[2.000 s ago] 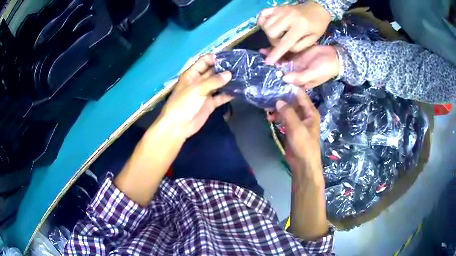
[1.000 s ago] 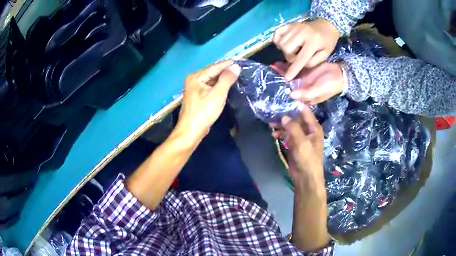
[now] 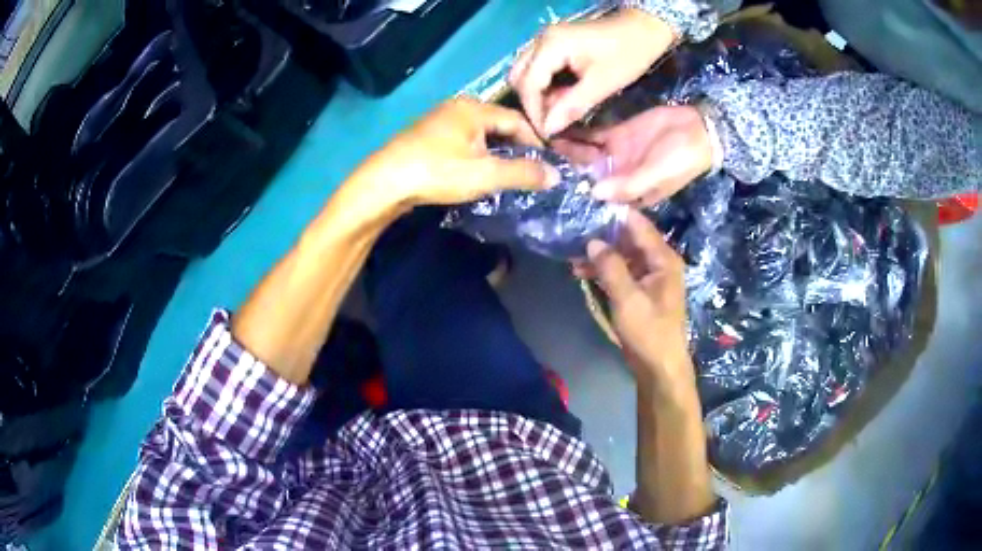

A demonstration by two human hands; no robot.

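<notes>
A bagged dark part (image 3: 538, 215) in shiny clear film is held in the air between the bench edge and the carton. My left hand (image 3: 463, 156) reaches over its upper left side, fingers and thumb on the film. My right hand (image 3: 637, 274) grips its lower right edge between thumb and fingers. Another person's hand (image 3: 657, 156) holds its right end, and that person's other hand (image 3: 571, 81) pinches at its top edge. The fingers hide much of the part.
A large open carton (image 3: 813, 463) full of bagged dark parts (image 3: 808, 291) stands at the right. Black moulded trays (image 3: 140, 140) lie on the green-blue bench (image 3: 269, 253) at the left. The other person's patterned sleeve (image 3: 840, 135) crosses over the carton. Something red (image 3: 956, 208) shows beyond it.
My left hand has moved from the part's left end to over its top, fingers now near the other person's fingertips. The other person's pointing hand has shifted left and now pinches.
</notes>
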